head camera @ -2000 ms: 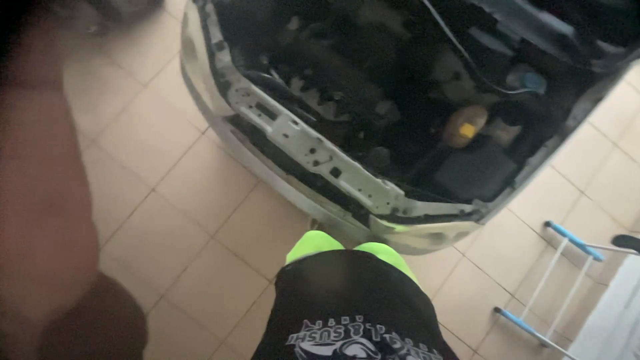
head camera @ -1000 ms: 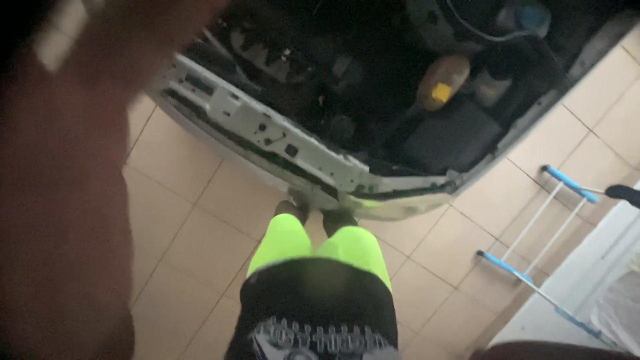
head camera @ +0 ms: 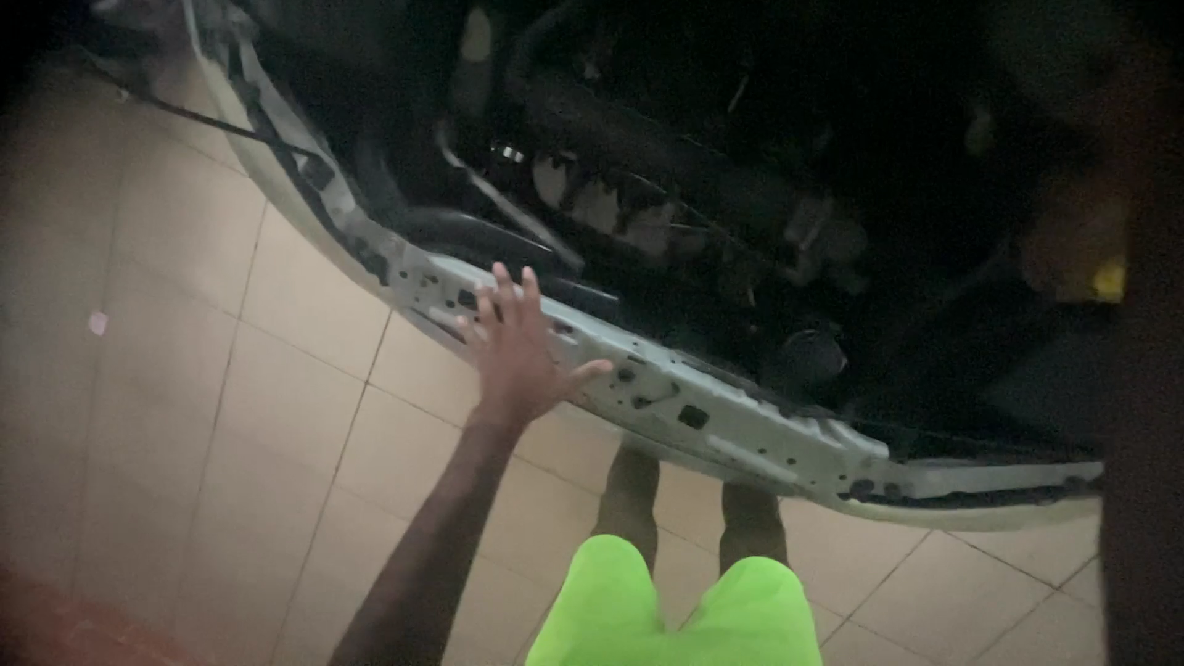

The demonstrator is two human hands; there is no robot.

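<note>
My left hand [head camera: 518, 356] lies with fingers spread on the pale metal front crossmember [head camera: 666, 388] of a car's open engine bay. Its fingertips reach the inner edge of the panel, and the thumb points right along it. Nothing is held in it. Behind the panel the engine bay [head camera: 647, 213] is dark, its parts hard to tell apart; a yellow cap or tag [head camera: 1108, 279] shows at the right. A dark blurred shape, probably my right arm, fills the right edge, and no right hand can be made out.
The car's curved front bumper edge [head camera: 305, 231] runs from upper left to lower right, close to my legs. A thin dark rod or cable [head camera: 199, 116] crosses it at the upper left. Light floor tiles [head camera: 305, 370] lie below, with a small pale scrap [head camera: 98, 323] on them.
The large blurred shape at the left is gone from view, and my left hand now shows on the front crossmember. The view has shifted left along the car. The blue-ended metal frame is out of view.
</note>
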